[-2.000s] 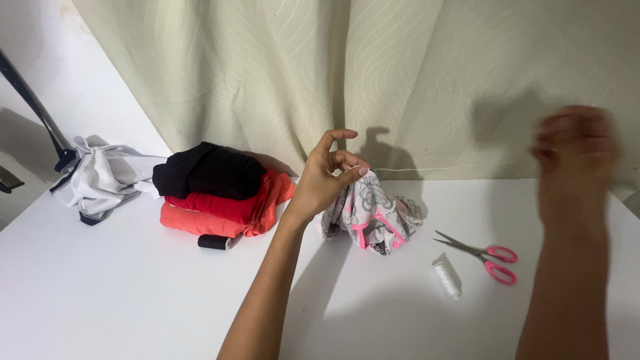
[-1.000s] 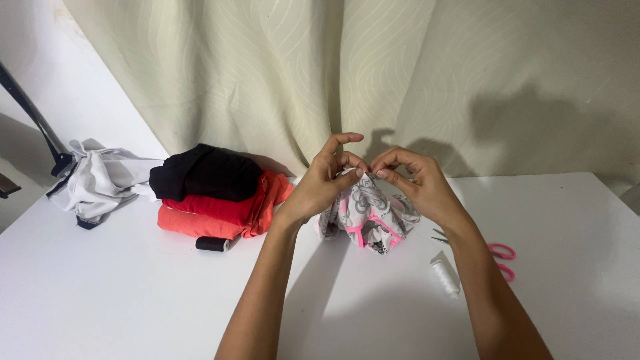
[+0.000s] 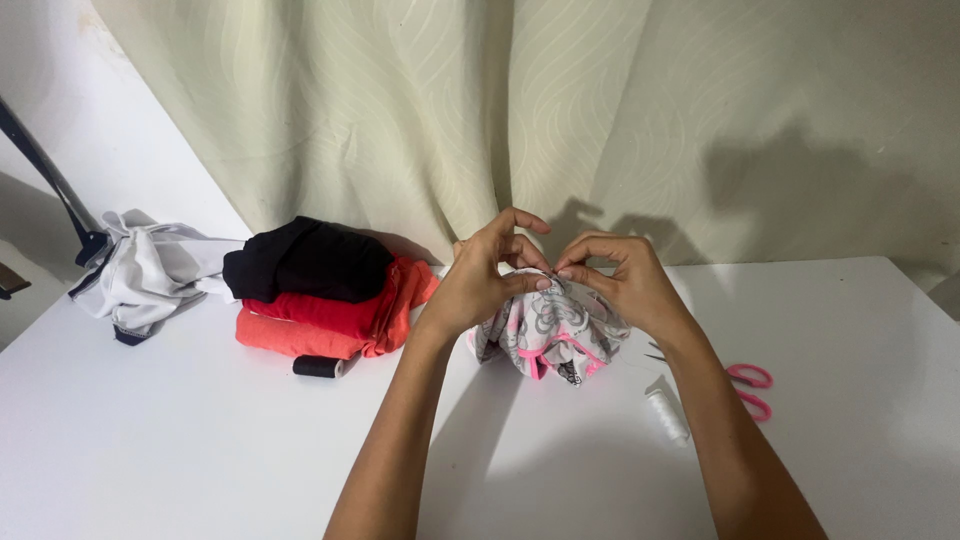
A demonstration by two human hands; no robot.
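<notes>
A white and grey patterned cloth with pink trim [image 3: 555,326] lies bunched on the table. My left hand [image 3: 491,266] pinches its top edge between thumb and fingers. Close against it, my right hand [image 3: 619,270] has its thumb and fingertips together at the same edge; what is between them is too small to tell. A spool of white thread [image 3: 667,417] lies beside my right forearm. Scissors with pink handles [image 3: 754,375] are partly hidden behind that forearm.
At the left, a folded black cloth [image 3: 315,262] rests on red [image 3: 330,313] and coral cloths [image 3: 296,335]. A spool of black thread [image 3: 317,366] lies before them. A white garment with dark trim [image 3: 146,277] is farther left. A cream curtain [image 3: 375,112] hangs behind the white table [image 3: 225,457].
My right hand was raised at the right two seconds ago; it has come in to the cloth beside my left hand. My left hand has stayed at the cloth's top.
</notes>
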